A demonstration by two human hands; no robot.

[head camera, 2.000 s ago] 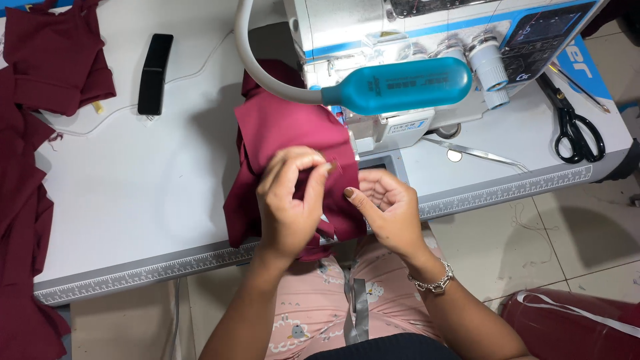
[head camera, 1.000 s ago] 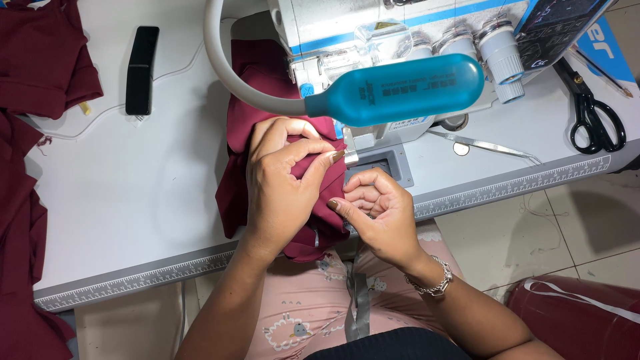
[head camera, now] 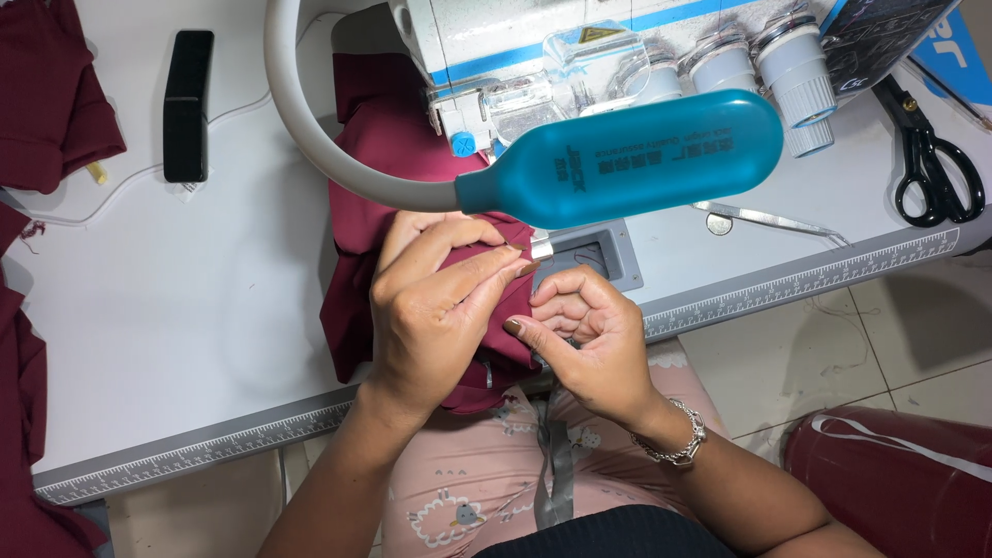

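A maroon fabric piece (head camera: pixel 364 256) lies at the table's front edge, partly under the lamp, with its lower end over my lap. My left hand (head camera: pixel 434 310) rests on it and pinches its right edge between thumb and fingers, beside a small metal plate of the overlock sewing machine (head camera: pixel 496 58). My right hand (head camera: pixel 589 333) has the same edge between its thumb and curled fingers, a little lower. The teal lamp head (head camera: pixel 635 159) hangs over the machine's front and hides its needle area. A silver chain bracelet is on my right wrist.
More maroon fabric (head camera: pixel 39 101) lies at the left. A black oblong device (head camera: pixel 188 105) with a white cable (head camera: pixel 132 182) sits near it. Tweezers (head camera: pixel 775 219), a round metal disc (head camera: pixel 719 224) and black-handled scissors (head camera: pixel 922 155) lie at the right. A printed ruler (head camera: pixel 194 449) follows the front edge.
Two seconds ago the fabric's top lay flatter and my left hand was raised over it. Now the fabric is more gathered and my left fingers are on its right edge. The view has moved closer.
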